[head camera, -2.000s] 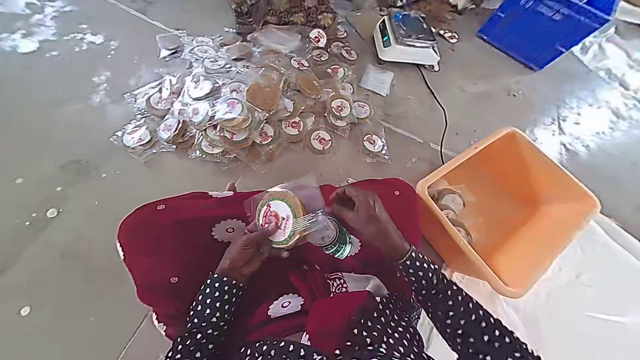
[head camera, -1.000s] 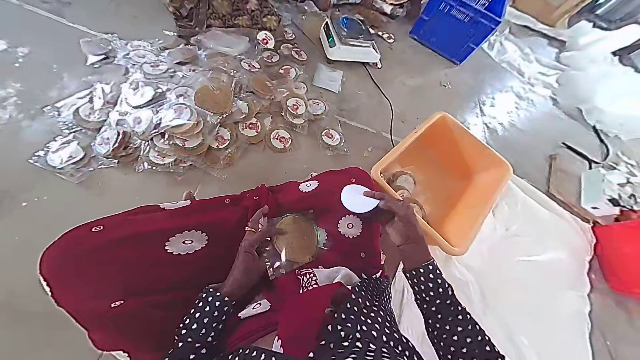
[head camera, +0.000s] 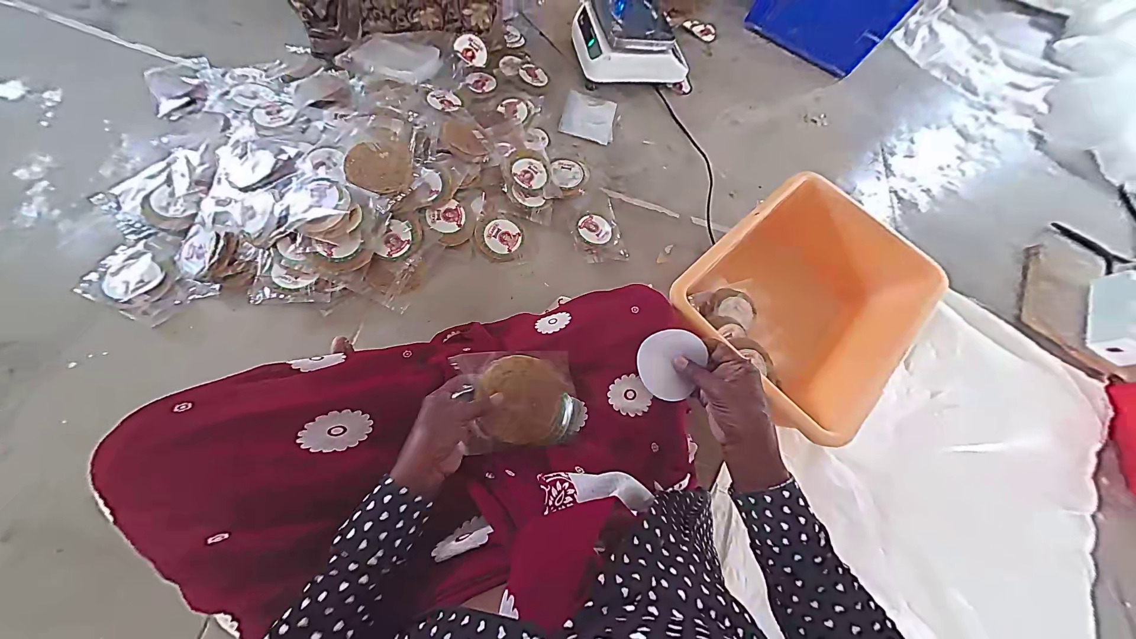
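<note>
My left hand (head camera: 446, 424) grips a clear plastic packet (head camera: 522, 399) with flat brown discs inside, held over the red patterned cloth (head camera: 390, 461) on my lap. Something green and shiny shows at the packet's right edge. In my right hand (head camera: 732, 390) is a round white disc (head camera: 672, 365), pinched between thumb and fingers, to the right of the packet and by the near left rim of an orange plastic tub (head camera: 852, 293). Several discs with pale labels (head camera: 735, 311) lie inside that tub, along its left side.
A heap of clear packets (head camera: 257, 204) with brown discs and printed round labels covers the floor ahead. Beyond it stand a digital weighing scale (head camera: 630, 53) with a black cable and a blue plastic crate (head camera: 830, 31). White sheeting (head camera: 958, 497) lies under the tub, at my right.
Two seconds ago the packet showed a printed round label; now its brown side shows. My right hand has moved away from the packet and holds a white disc. The view has shifted right.
</note>
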